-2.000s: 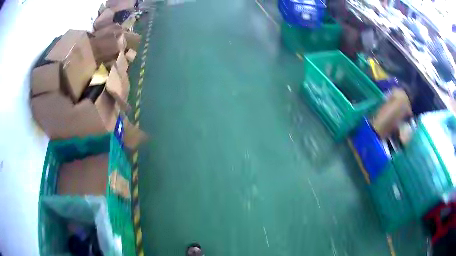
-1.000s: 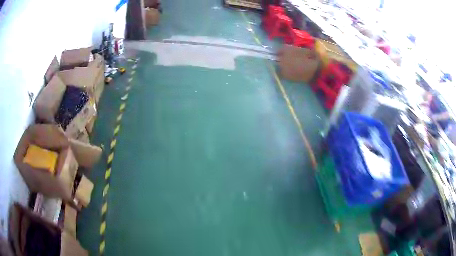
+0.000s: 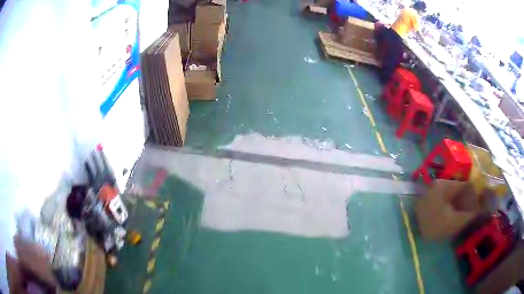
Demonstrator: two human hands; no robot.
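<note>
Neither of my hands shows. Nearest in front of me is the green painted floor (image 3: 258,261) with a pale grey patch (image 3: 276,204) across it and a dark groove running over the patch. At the lower left, by the wall, stands a blurred cluster of dark and orange-white equipment (image 3: 103,209). At the lower right an open brown carton (image 3: 442,212) stands beside a red stool (image 3: 485,247).
Folded cardboard sheets (image 3: 166,89) lean on the left wall, with open cartons (image 3: 201,83) behind. On the right are more red stools (image 3: 416,112), a long worktable (image 3: 459,86), a person (image 3: 393,46) at it, and a wooden pallet (image 3: 350,51) bearing a carton.
The view has moved forward along the aisle. The green and blue crates have left the picture; the grey patch, stools and wall equipment are nearer. The cardboard sheets and person have come into view.
</note>
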